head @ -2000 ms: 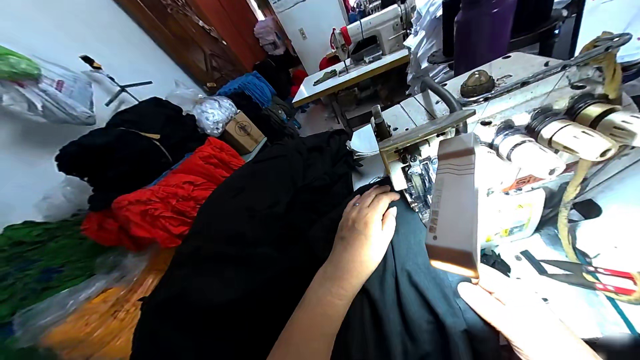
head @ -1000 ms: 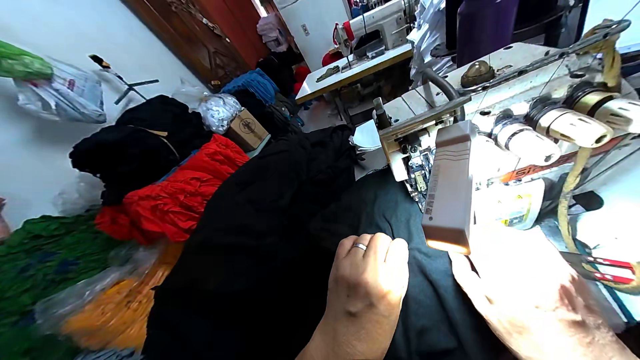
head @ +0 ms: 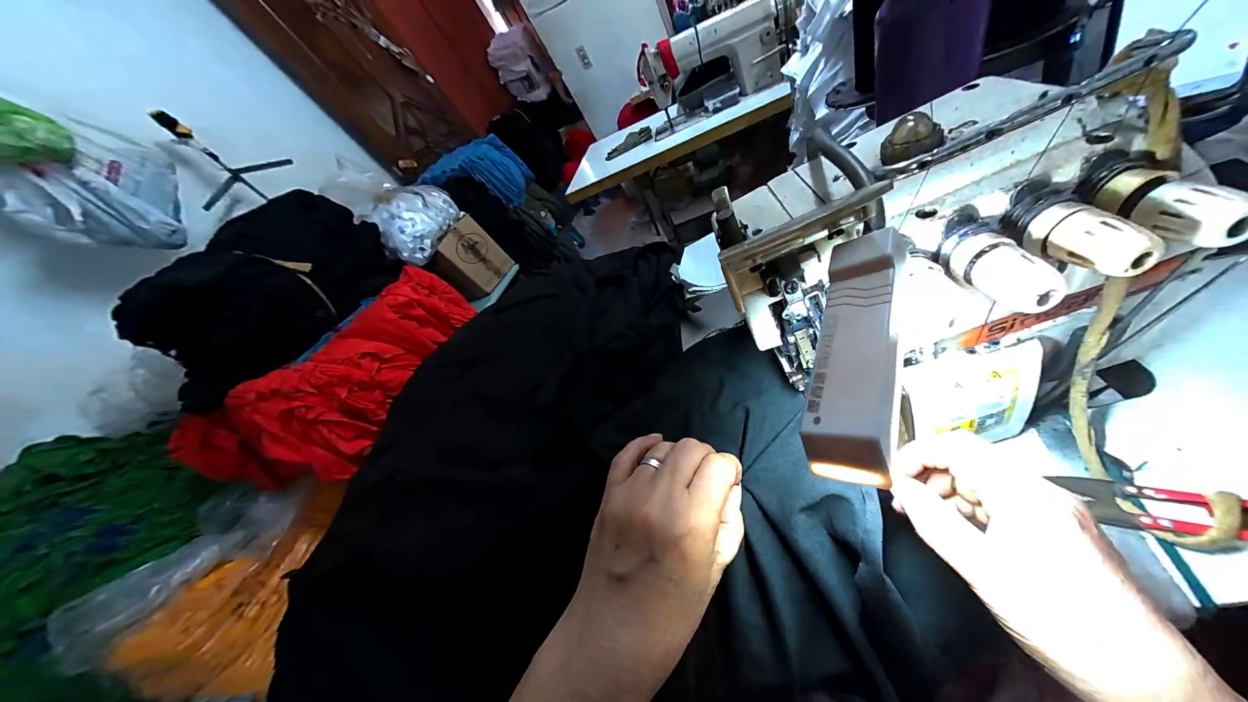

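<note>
Black fabric (head: pixel 507 439) spreads over the middle of the view and runs up to the presser foot area (head: pixel 798 327) of an overlock sewing machine (head: pixel 780 210). My left hand (head: pixel 668 517), with a ring on one finger, is closed on the fabric below the machine. My right hand (head: pixel 985 517) is brightly lit, just below and right of a lamp-like box (head: pixel 853 370) with a glowing lower end. Its fingers are bent, and whether they grip the fabric cannot be told. Red-handled scissors (head: pixel 1160 502) lie beyond its wrist.
Several thread tension knobs (head: pixel 1082 229) project at the right, above a white container (head: pixel 975 390). Heaps of red fabric (head: pixel 331 380), black fabric (head: pixel 273 273) and green fabric (head: pixel 97 526) lie left, near a cardboard box (head: pixel 472 256). Another sewing machine (head: pixel 726 54) stands on a table behind.
My left hand has moved back from beside the presser foot toward me, and its fingers have curled. My right hand has moved up close to the lamp's lower end.
</note>
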